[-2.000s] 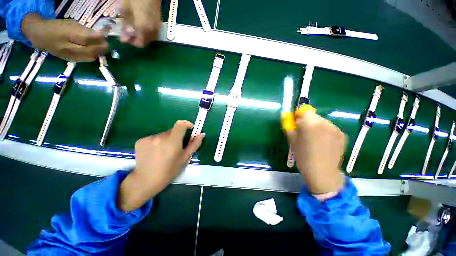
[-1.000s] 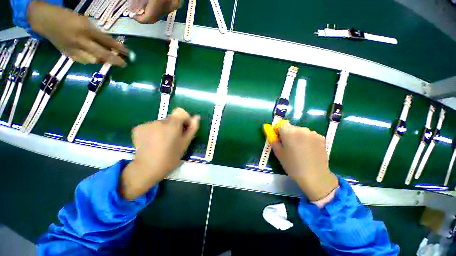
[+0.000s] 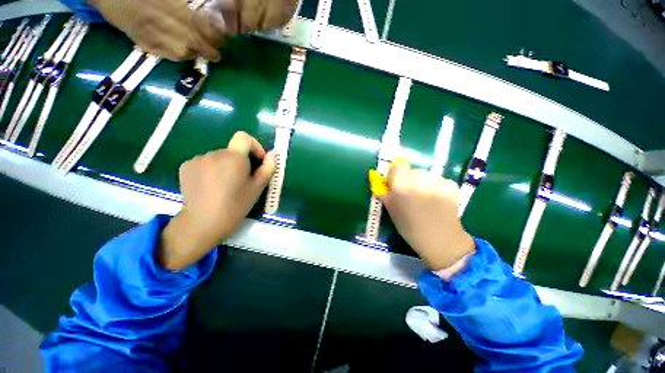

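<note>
A pale-strapped watch (image 3: 286,116) lies back up on the green conveyor belt (image 3: 332,156). My left hand (image 3: 222,189) is at its left edge, thumb and forefinger close together beside the strap; whether they pinch it is unclear. A second pale watch (image 3: 392,138) lies further right, its head pale. My right hand (image 3: 423,204), with yellow-orange finger cots, is over that watch's middle, and the hand hides part of it. Whether the fingertips grip the strap cannot be told. A watch with a dark display (image 3: 475,172) lies just right of my right hand.
More watches (image 3: 545,188) lie across the belt at right and left (image 3: 189,82). Another person's hands (image 3: 175,25) work at the top left. One watch (image 3: 559,69) lies on the far bench. A crumpled white piece (image 3: 426,323) is on the near bench below the rail (image 3: 306,248).
The watches and benches have shifted rightward in view at right, and the watches at left are rearranged. My right hand has moved slightly left, onto a different watch. The other person's hands have moved right.
</note>
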